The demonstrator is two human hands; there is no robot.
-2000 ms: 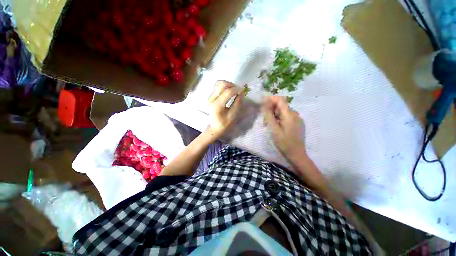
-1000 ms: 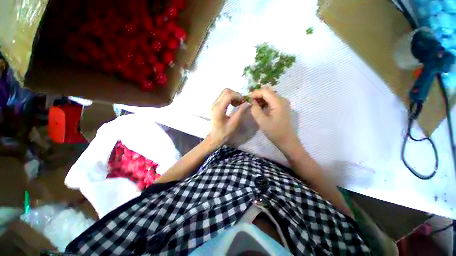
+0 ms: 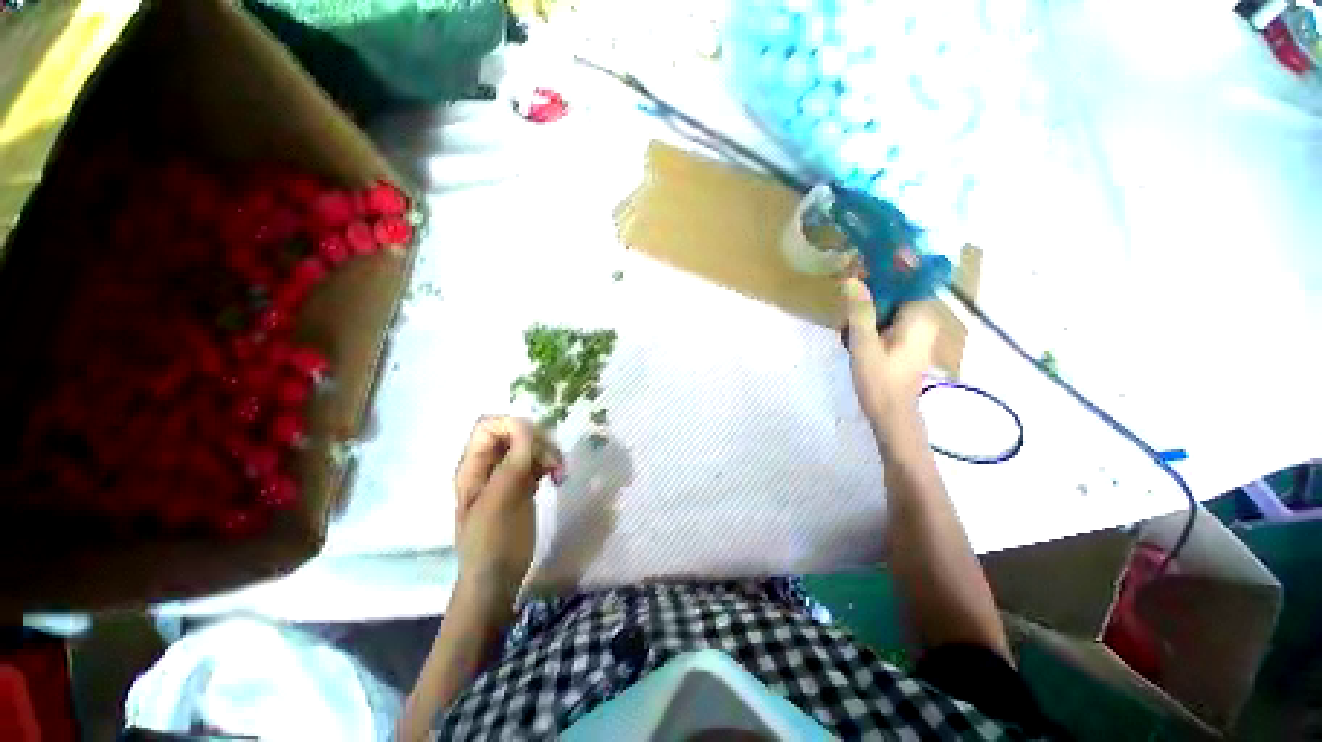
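Observation:
My left hand (image 3: 500, 478) is over the table, left of centre, with its fingertips pinched on a small red piece (image 3: 557, 473). Whether a green calyx is on it is too small to tell. My right hand (image 3: 889, 348) reaches to the teal-blue hot glue gun (image 3: 887, 249) and is closed around its handle. The gun's nozzle end is at the whitish round holder (image 3: 815, 236) on the cardboard sheet (image 3: 711, 221). A small pile of green calyxes (image 3: 563, 365) lies just beyond my left hand.
A large cardboard carton (image 3: 380, 341) of red heads fills the left side. Light-blue balls (image 3: 812, 87) lie beyond the gun. A black cord (image 3: 1080, 399) runs right, near a cord loop (image 3: 1000, 458). A white sack (image 3: 247, 681) is at lower left. An open box (image 3: 1232, 609) stands at lower right.
The view has turned to the right. My hands have parted: my right hand has moved from my left fingertips to the glue gun and taken hold of it. My left hand stays near the calyxes.

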